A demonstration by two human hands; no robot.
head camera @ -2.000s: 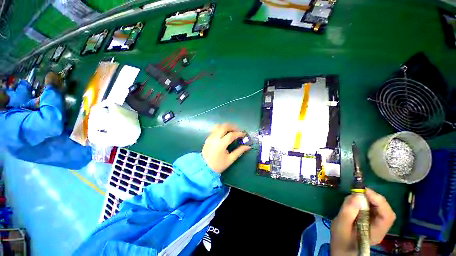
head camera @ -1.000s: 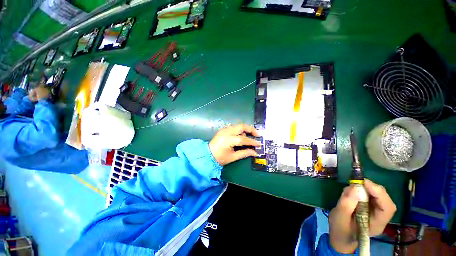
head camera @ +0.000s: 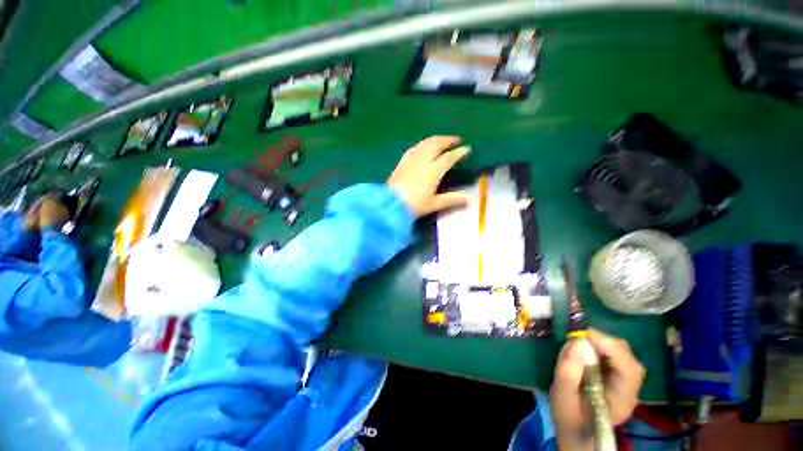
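Observation:
The opened tablet [head camera: 460, 247] lies on the green bench in front of me, with a silver-white area, an orange strip [head camera: 483, 211] down it and the mainboard [head camera: 445, 308] at the near end. My left hand [head camera: 429, 176] is over the tablet's upper left corner with fingers spread; nothing shows in it, and it hides that corner. My right hand [head camera: 599, 383] holds the soldering iron [head camera: 592, 370] like a pen, its dark tip up, right of the tablet and apart from it. The picture is somewhat blurred.
Right: round cup of silvery shreds [head camera: 636, 271], black fan [head camera: 647, 181], blue ribbed box [head camera: 715, 321]. Left: white roll [head camera: 172, 277], amber film [head camera: 132, 229], white strip [head camera: 192, 204], black parts with red wires [head camera: 257, 187]. More tablets [head camera: 475, 62] line the back. Another person's hands [head camera: 48, 212] are far left.
My left hand has moved from the tablet's lower left edge up to its upper left corner. The iron stays in my right hand beside the tablet. The camera view has shifted.

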